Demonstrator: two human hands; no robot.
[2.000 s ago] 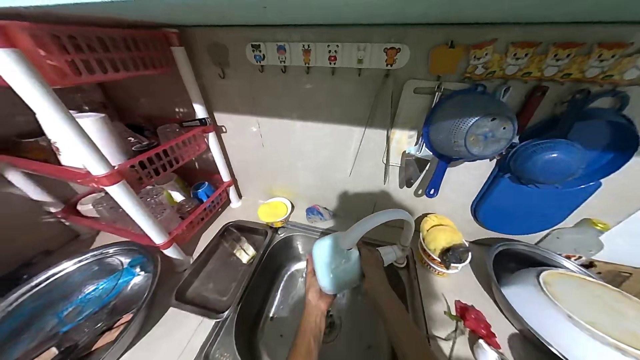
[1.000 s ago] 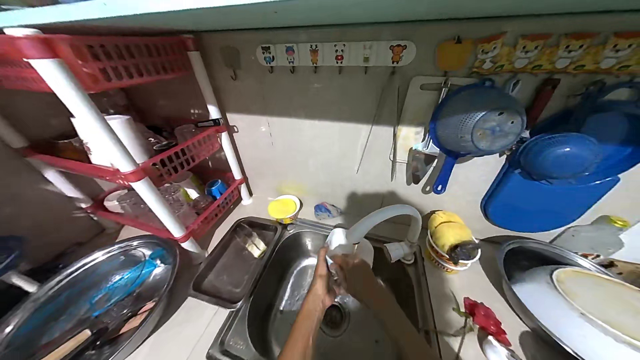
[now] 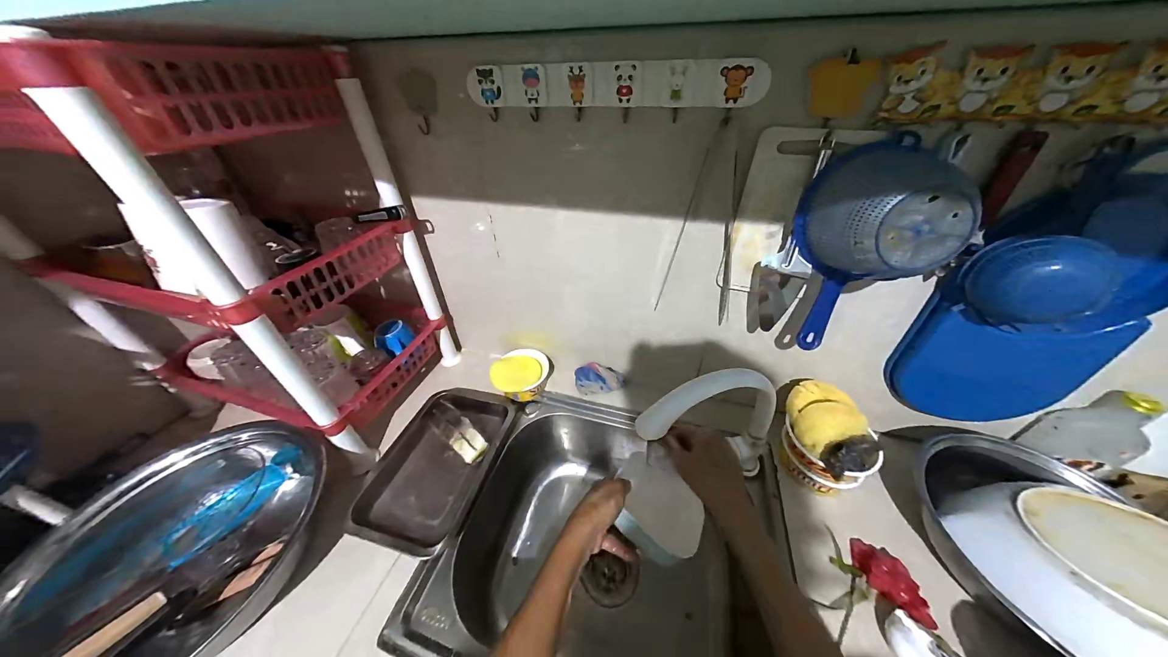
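Over the stainless steel sink (image 3: 534,538), my left hand (image 3: 598,520) grips the left side of a pale, light-blue plastic container (image 3: 664,511), which is tilted below the white faucet spout (image 3: 703,383). Water seems to run from the spout onto it. My right hand (image 3: 703,461) is at the container's upper right edge, close to the spout; its fingers are partly hidden. A drain strainer (image 3: 610,577) lies in the basin beneath my left hand.
Left of the sink are a dark tray (image 3: 411,493), a large metal basin (image 3: 310,511) and a red rack (image 3: 328,283). On the right stand a tub with yellow sponges (image 3: 826,420), a red flower (image 3: 890,579) and a basin of dishes (image 3: 949,447). A blue strainer (image 3: 885,210) hangs on the wall.
The container has turned and tilted in my hands. My right hand has moved to its upper edge near the spout, while my left hand is lower on its left side.
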